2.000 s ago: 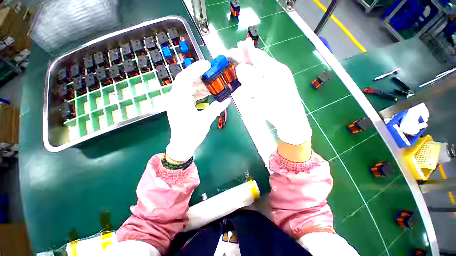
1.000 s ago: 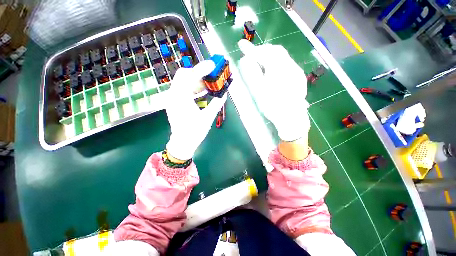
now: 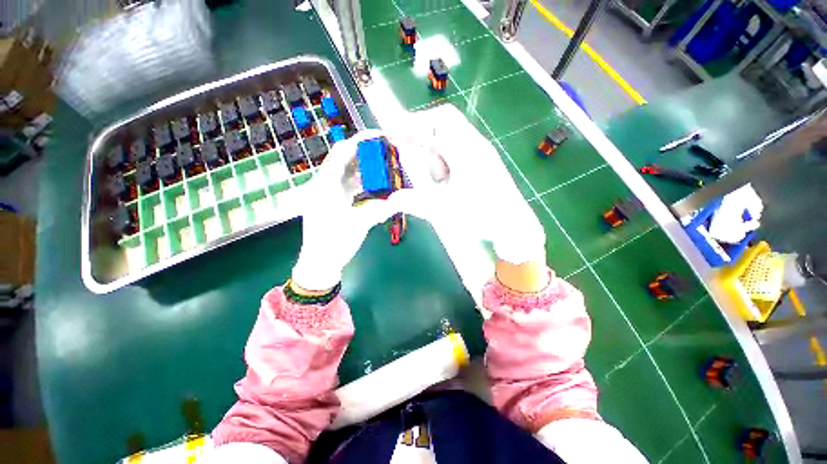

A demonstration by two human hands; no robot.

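Observation:
My left hand, in a white glove, holds a coil component between thumb and fingers, its blue face turned up towards me. My right hand, also gloved, is close against the component's right side; its fingertips are washed out by glare, so I cannot tell whether they grip it. The metal parts tray lies left of my hands, with dark components and a few blue-topped ones in its rear cells. The pale green divider shows unfilled cells towards the front.
The green conveyor belt on the right carries spaced components. Red-handled cutters lie below my hands. A white roll lies near my body. Clear plastic trays stand behind the metal tray. A blue bin and yellow basket are across the belt.
The component has been turned so its blue face shows more fully. My right hand moved away from it, then came back against it. The parts on the belt have shifted.

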